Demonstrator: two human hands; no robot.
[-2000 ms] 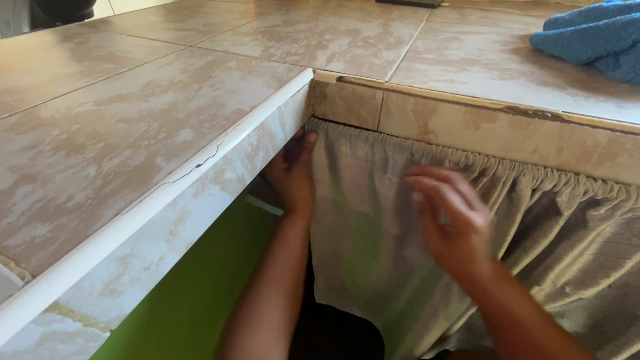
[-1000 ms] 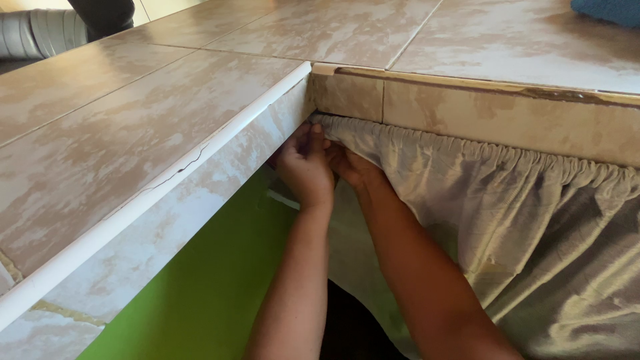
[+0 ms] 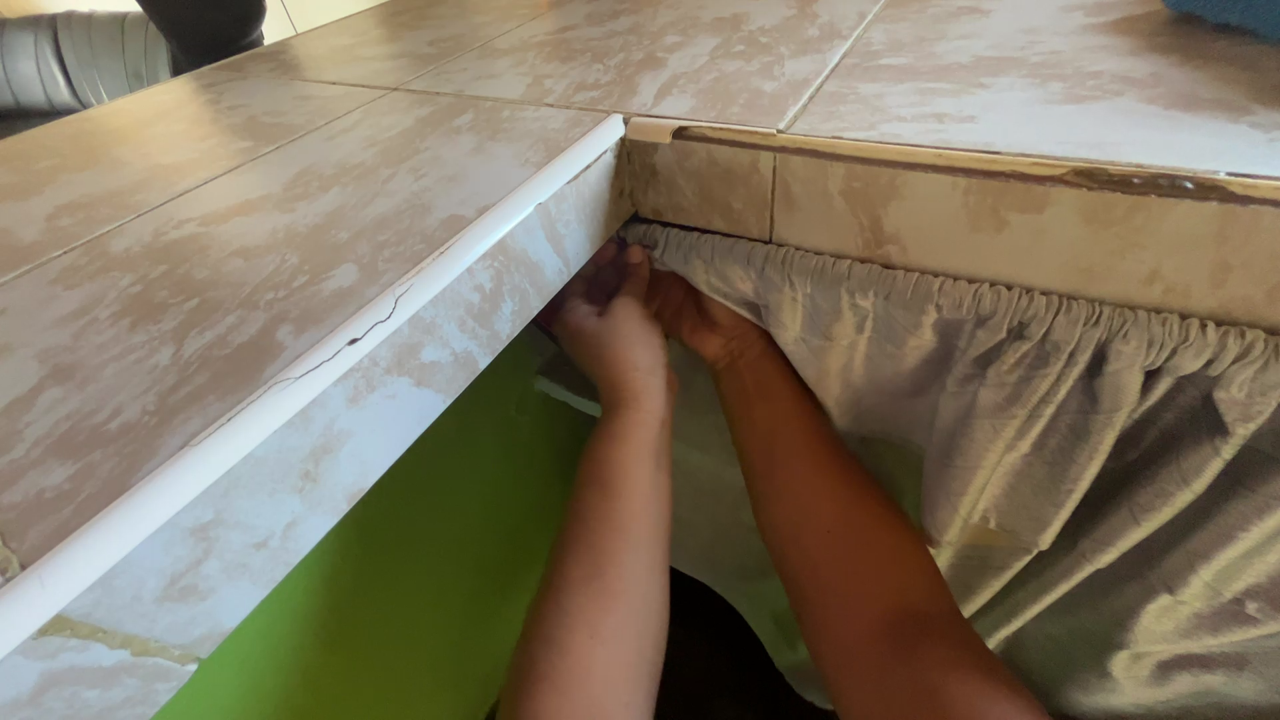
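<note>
A beige gathered curtain (image 3: 880, 340) hangs under the tiled counter's front edge, its ruched top running to the inner corner. Both my hands are up at that corner, close together. My left hand (image 3: 615, 315) has its thumb raised at the end of the curtain's top; its other fingers are in shadow under the edge. My right hand (image 3: 700, 315) is just beside it, behind the curtain's top edge, with its fingertips partly hidden by my left hand and the cloth. What the fingers pinch at the corner is too dark to tell.
The tiled countertop (image 3: 480, 150) spans the top and left, with a cracked white edge trim (image 3: 350, 345). Below it is a green panel (image 3: 400, 560). A blue cloth (image 3: 1230, 15) lies at the top right. A grey ribbed object (image 3: 95, 60) and a dark shape stand at the top left.
My right hand has moved left from the front of the curtain to the corner, beside my left hand. The left hand has stayed at the corner.
</note>
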